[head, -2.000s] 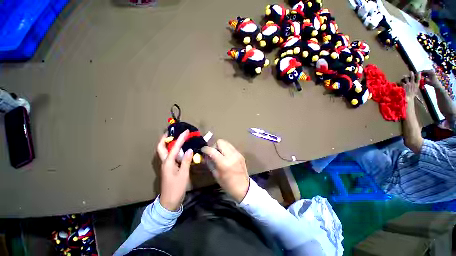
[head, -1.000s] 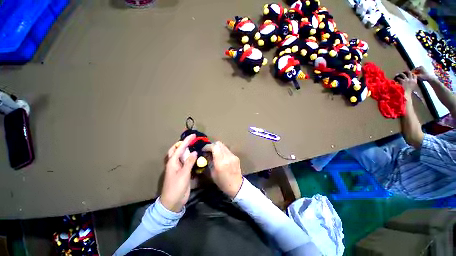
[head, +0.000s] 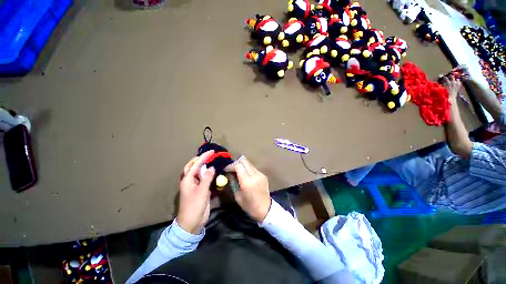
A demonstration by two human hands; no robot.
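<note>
A plush penguin [head: 217,161], black with a red band and a yellow foot, is between my hands at the table's near edge. Its black hanging loop stands up at the top. My left hand [head: 194,197] grips its left side, thumb and fingers on the body. My right hand [head: 251,187] has its fingertips pinched at the toy's right side. No needle or thread can be made out at the fingertips. The penguin's face is hidden.
A white-and-purple slim item [head: 292,146] lies right of my hands, a dark thread beside it. Beyond are heaped penguins [head: 338,44] and red scarf pieces [head: 427,97]. A phone [head: 20,158] and blue tray [head: 28,36] are left. A person [head: 471,161] sits right.
The penguin has turned in my hands, and its face and white label no longer show. My right hand has moved slightly left and down against it. The view has shifted slightly.
</note>
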